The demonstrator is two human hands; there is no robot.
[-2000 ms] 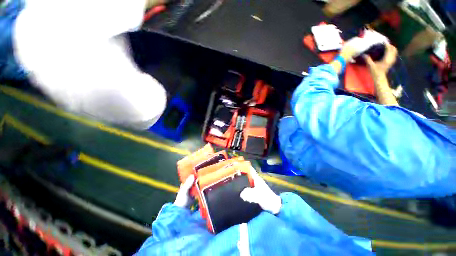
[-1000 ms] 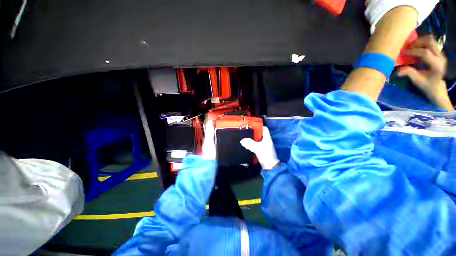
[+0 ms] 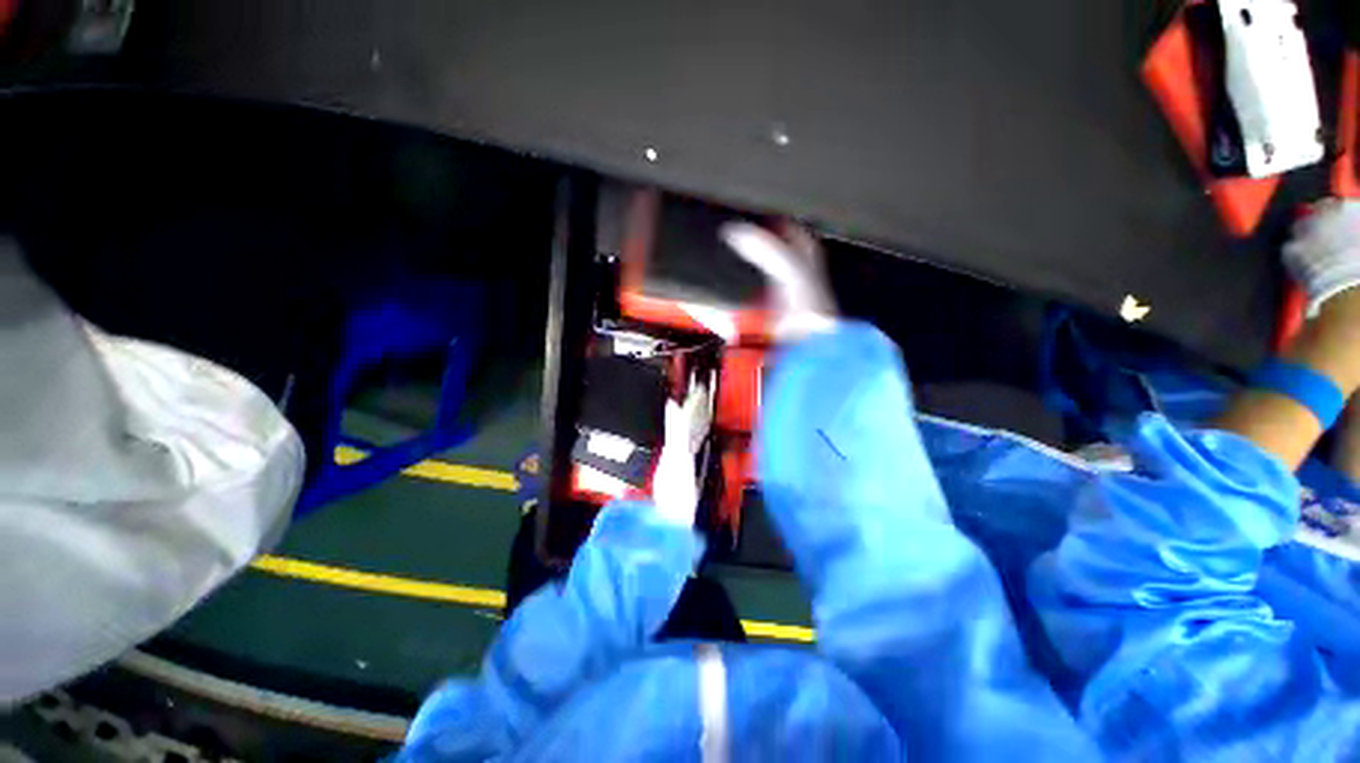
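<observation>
My right hand (image 3: 783,276), in a white glove and blurred, holds a red-and-black unit (image 3: 701,257) over the far part of the black crate, close to the bench edge. My left hand (image 3: 682,455), also gloved, reaches down into the crate (image 3: 555,373) among the units; its fingertips are partly hidden, so its hold cannot be told. Dark units (image 3: 624,391) with white labels lie in the crate left of my left hand. Red shells show between my hands.
The black-topped bench (image 3: 492,82) overhangs the crate. A blue stool (image 3: 391,395) stands left. A person in white (image 3: 164,492) is at the left edge. Another person's blue sleeve (image 3: 1178,552) and gloved hand are at right, near a red unit (image 3: 1193,90).
My hands moved from the held stack of units to the crate, then apart. My right hand has moved farther over the crate with a unit. My left hand is lower, among the units.
</observation>
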